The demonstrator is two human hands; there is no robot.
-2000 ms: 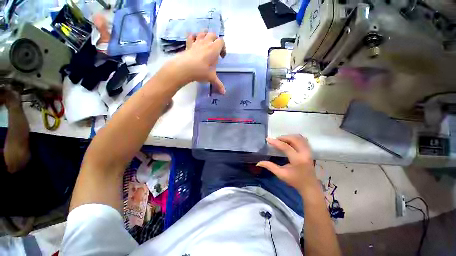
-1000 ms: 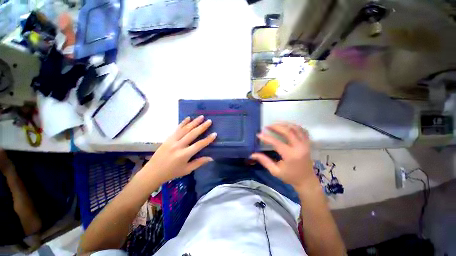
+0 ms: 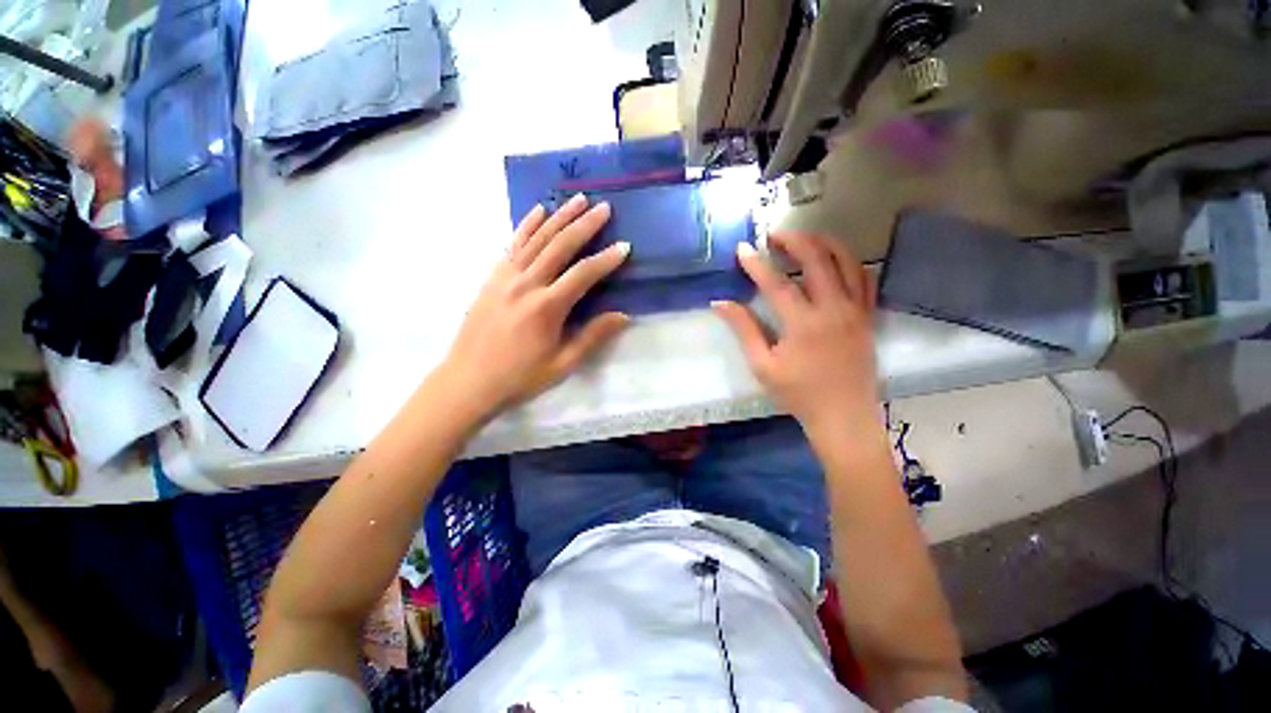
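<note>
The closed blue sewing template (image 3: pixel 641 288) lies flat on the table, its upper right part under the lit needle area of the sewing machine (image 3: pixel 739 84). A U-shaped slot and a thin red strip show on it. My left hand (image 3: pixel 537 307) rests flat on its left part, fingers spread. My right hand (image 3: pixel 809 314) touches its right edge with the fingertips, fingers apart. Neither hand grips anything. The fabric inside the template is hard to make out. The presser foot and needle are lost in glare.
A white dark-edged flap piece (image 3: pixel 271 365) lies left, below a grey sewn stack (image 3: pixel 356 84). A spare blue template (image 3: pixel 181 132), scraps (image 3: pixel 105 300) and scissors (image 3: pixel 53 453) are further left. Grey fabric pieces (image 3: pixel 976 276) lie right. A blue basket (image 3: pixel 474 543) stands below the table edge. Another person's arm (image 3: pixel 49 641) shows lower left.
The template was open, then closed near the table's front edge; it has now moved forward under the machine head with both hands. The white flap piece appeared at left after the first frame.
</note>
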